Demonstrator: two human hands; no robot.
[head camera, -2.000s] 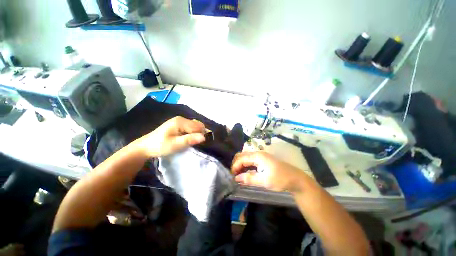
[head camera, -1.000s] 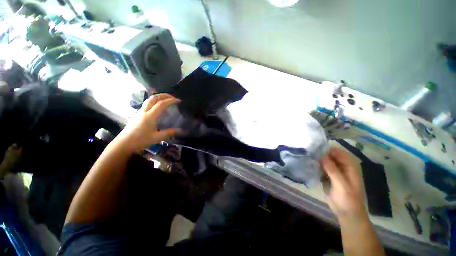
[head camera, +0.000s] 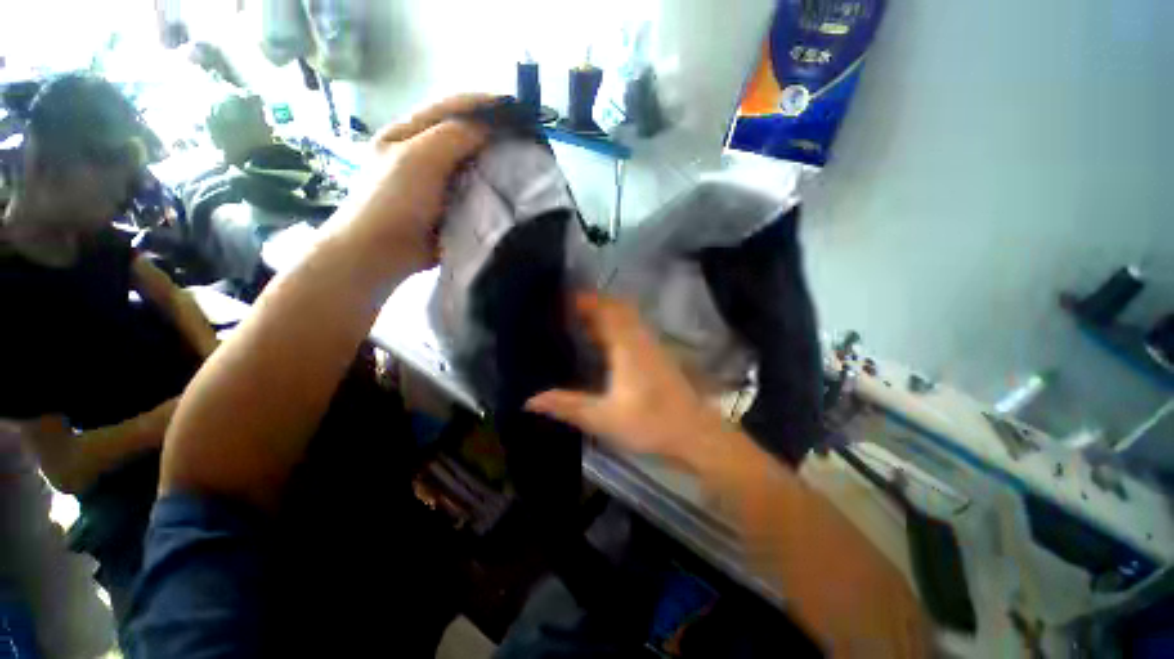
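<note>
A black garment with grey-white lining is held up in the air over the table's front edge. My left hand grips its upper edge at the upper left. My right hand is raised in front of the cloth, blurred, with thumb and fingers apart; it seems to hold nothing. Another part of the cloth, grey with a black edge, hangs to the right of my right hand. The white sewing machine stands to the right.
A flat black strip lies on the machine table at the lower right. Black thread cones stand on a blue holder at the back. A blue and orange packet is on the wall. A person in black is at the left, another behind.
My left hand has lifted the garment from the table high into the air. My right hand has moved left and opened off the cloth. The view has turned left and up.
</note>
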